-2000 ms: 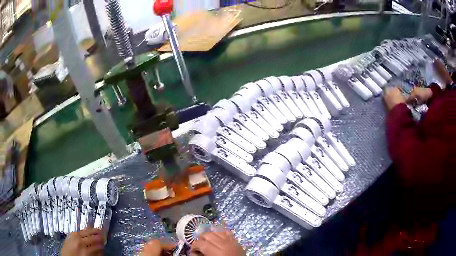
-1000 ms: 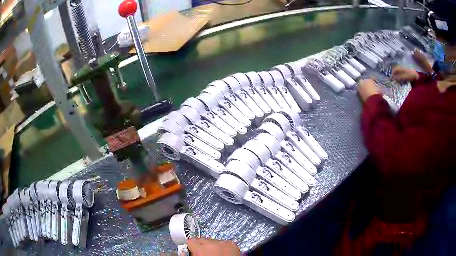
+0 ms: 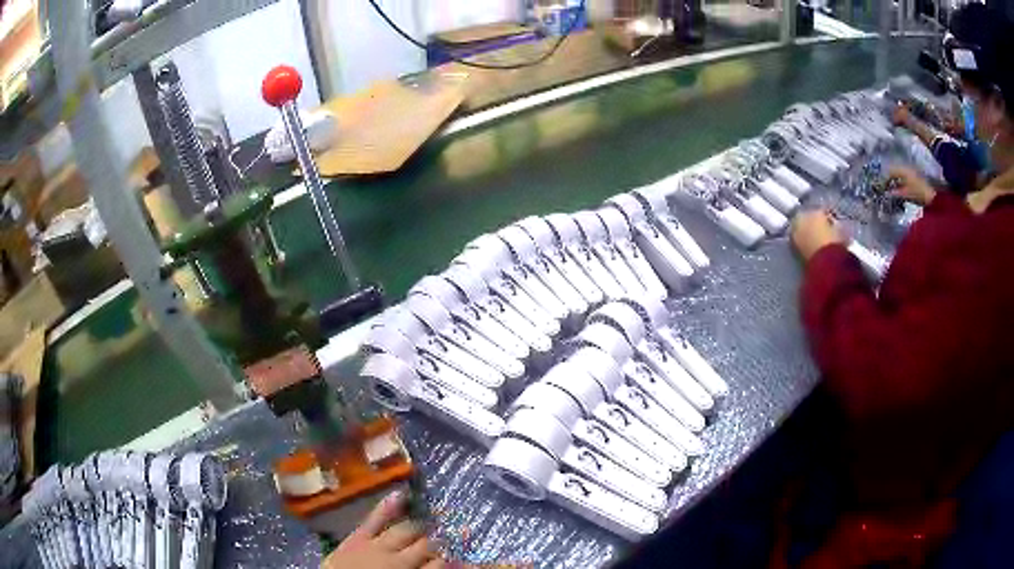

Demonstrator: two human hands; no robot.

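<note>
My left hand (image 3: 384, 542) is at the bottom edge, just in front of the press base, with its fingers pointing up and right. Its lower part is cut off, and I cannot tell whether it holds anything. Only a blurred sliver at the bottom edge, right of it, may be my right hand (image 3: 489, 565). No fan shows between them. The press fixture (image 3: 345, 472), orange with two pale pads, stands just beyond my left hand. The dark press ram (image 3: 298, 383) is above it. The press lever (image 3: 320, 200) with its red knob stands upright.
White handheld fans lie in overlapping rows right of the press (image 3: 500, 300), nearer me (image 3: 600, 417), and at far left (image 3: 122, 506). The green conveyor (image 3: 500, 167) runs behind the bench. A coworker in dark red (image 3: 912, 322) works at right, with more fans (image 3: 834, 133) beyond.
The white fan held low in front of the press is no longer visible. My left hand has come into view by the press base; my right hand has dropped almost out. The view has shifted slightly.
</note>
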